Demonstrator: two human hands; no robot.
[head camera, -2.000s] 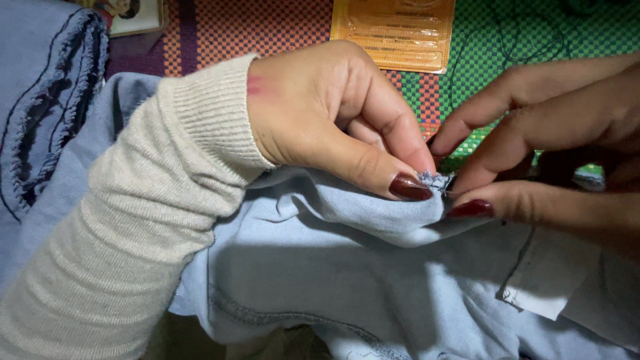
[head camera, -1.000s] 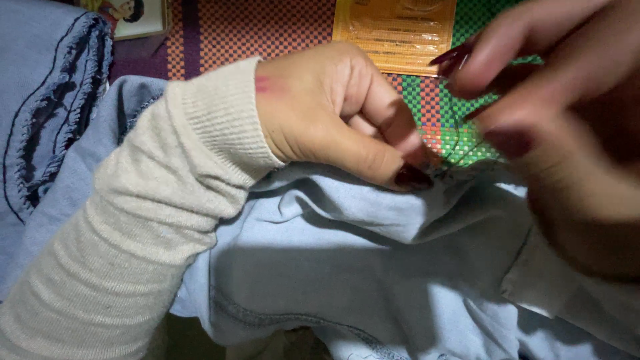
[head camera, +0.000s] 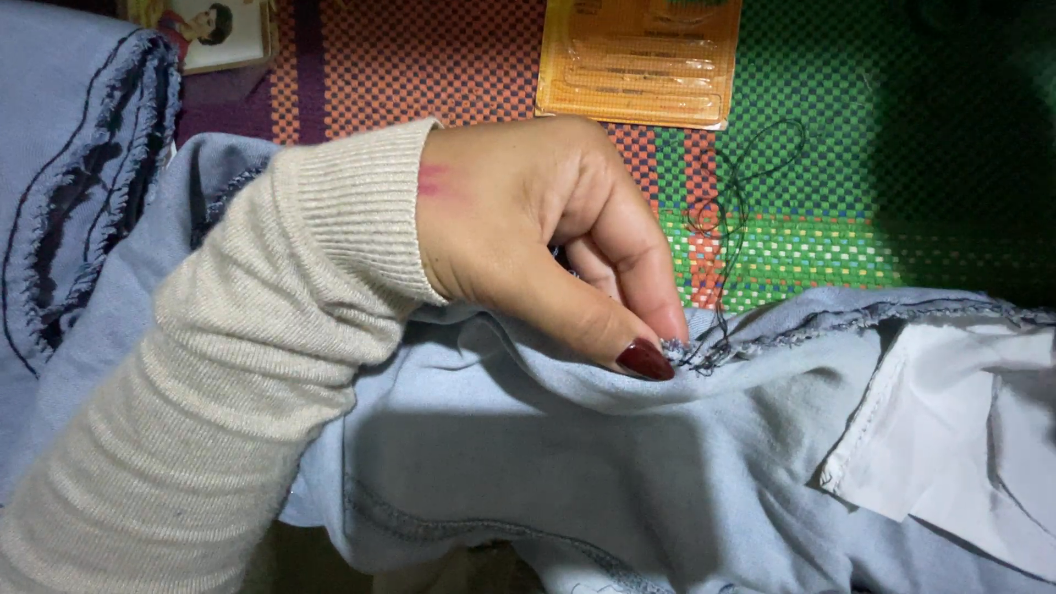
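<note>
My left hand (head camera: 561, 239), in a cream knit sleeve, pinches the frayed seam edge of a light blue denim garment (head camera: 528, 445) between thumb and index finger. Just right of my thumb tip, dark thread (head camera: 716, 351) is tangled at the seam. From there a loose loop of it runs up over the woven mat. A white pocket lining (head camera: 916, 437) lies at the right of the garment. My right hand is out of view, and no needle can be made out.
The woven mat (head camera: 429, 66) in orange, purple and green lies beyond the garment. An orange blister-type pack (head camera: 639, 66) rests on it at the top. A small picture in a clear case (head camera: 223, 37) is at the top left, by folded denim with frayed edges (head camera: 66, 206).
My right hand was at the seam, then rose up and right from it, and now it is gone from view. My left hand keeps its pinch on the fabric.
</note>
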